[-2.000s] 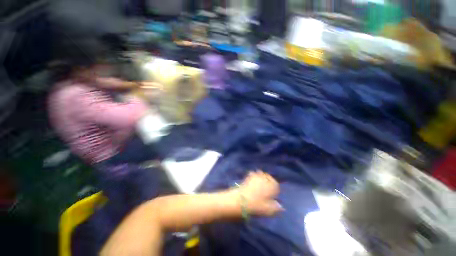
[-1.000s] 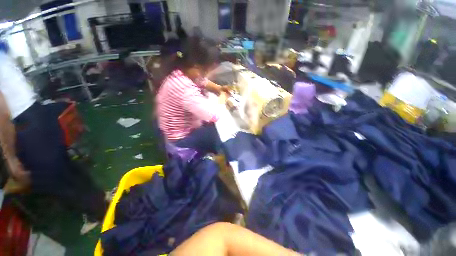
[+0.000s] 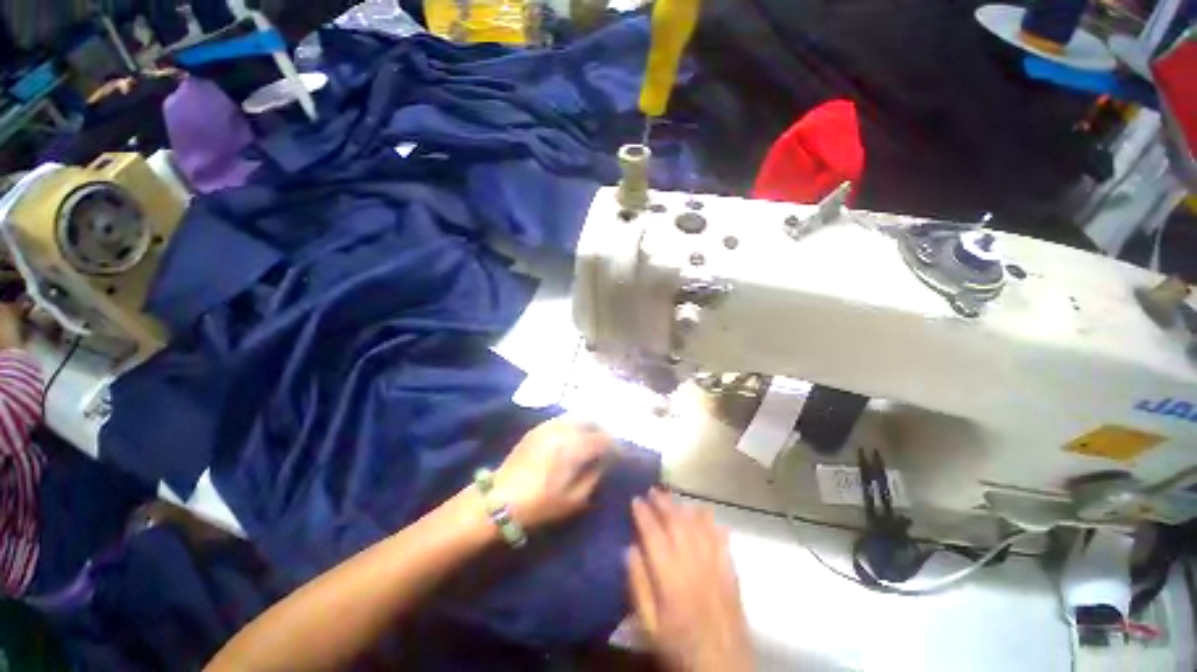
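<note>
A navy garment piece (image 3: 525, 578) lies on the white table in front of the sewing machine (image 3: 840, 302), its corner near the lit needle area. My left hand (image 3: 558, 470), with a beaded bracelet at the wrist, is curled on the cloth just left of the needle area and seems to pinch it; the fingertips are partly hidden. My right hand (image 3: 685, 571) lies with fingers extended on the cloth's right edge. The presser foot and needle are lost in glare. A white label (image 3: 775, 420) hangs under the machine arm.
Navy cloth (image 3: 381, 302) is heaped over the table at left and back. Black snips (image 3: 882, 519) stand by the machine bed. A yellow-handled screwdriver (image 3: 667, 59) and red cloth (image 3: 817, 151) are behind the head. A beige machine (image 3: 105, 236) and a person's striped sleeve (image 3: 19, 446) are at left.
The view has swung from the yellow basket and neighbouring worker to my machine. Both my hands are now on the navy cloth by the needle area; before, only a forearm showed.
</note>
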